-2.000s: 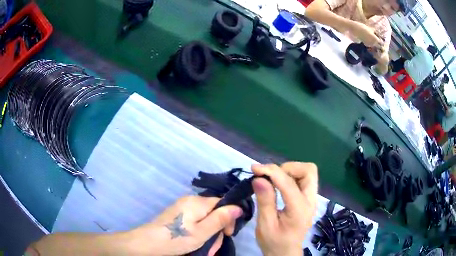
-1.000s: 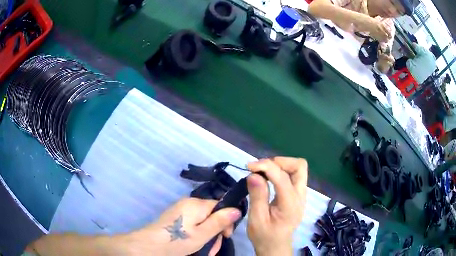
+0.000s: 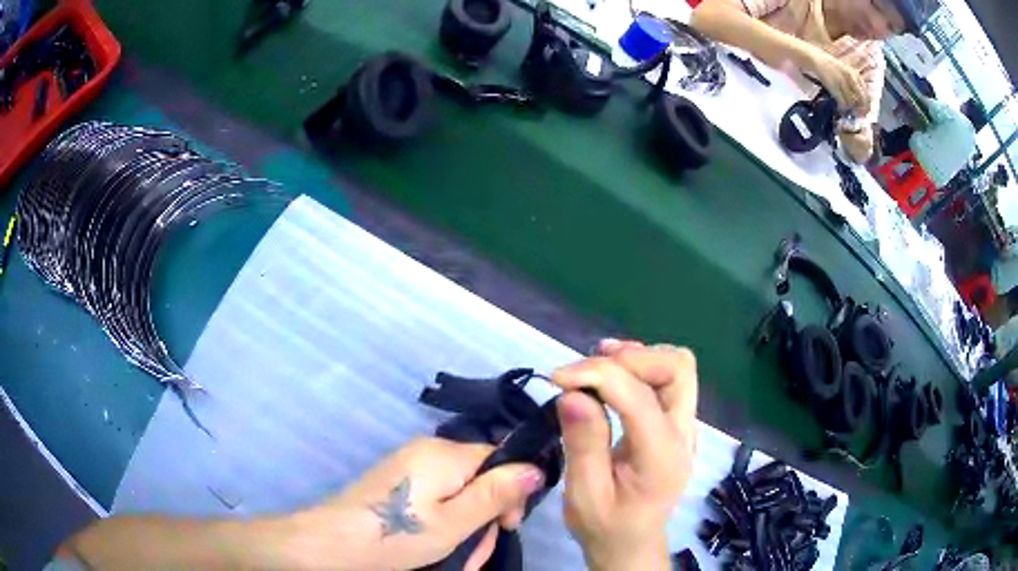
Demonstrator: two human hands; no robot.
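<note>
My left hand (image 3: pixel 447 499) is closed around the black headband (image 3: pixel 525 441) of a headphone assembly, low in the middle of the view. My right hand (image 3: pixel 631 435) pinches the upper end of the band between thumb and forefinger. A thin black wire (image 3: pixel 539 375) runs from the fingertips of my right hand to a black plastic part (image 3: pixel 474 394) over the white foam sheet (image 3: pixel 324 323). The tip of the band is mostly hidden by my right fingers. The lower part of the assembly is partly hidden by my left hand.
A pile of black plastic pieces (image 3: pixel 770 513) lies right of my right hand. A fan of thin curved strands (image 3: pixel 101 240) and a red tray (image 3: pixel 95 84) are at left. Headphones (image 3: pixel 820 355) lie on the green conveyor (image 3: pixel 558 234). A person (image 3: pixel 804 56) works opposite.
The headphones on the conveyor have shifted left in view. Both hands keep their grip; the black plastic part and wire have moved slightly near my right fingertips.
</note>
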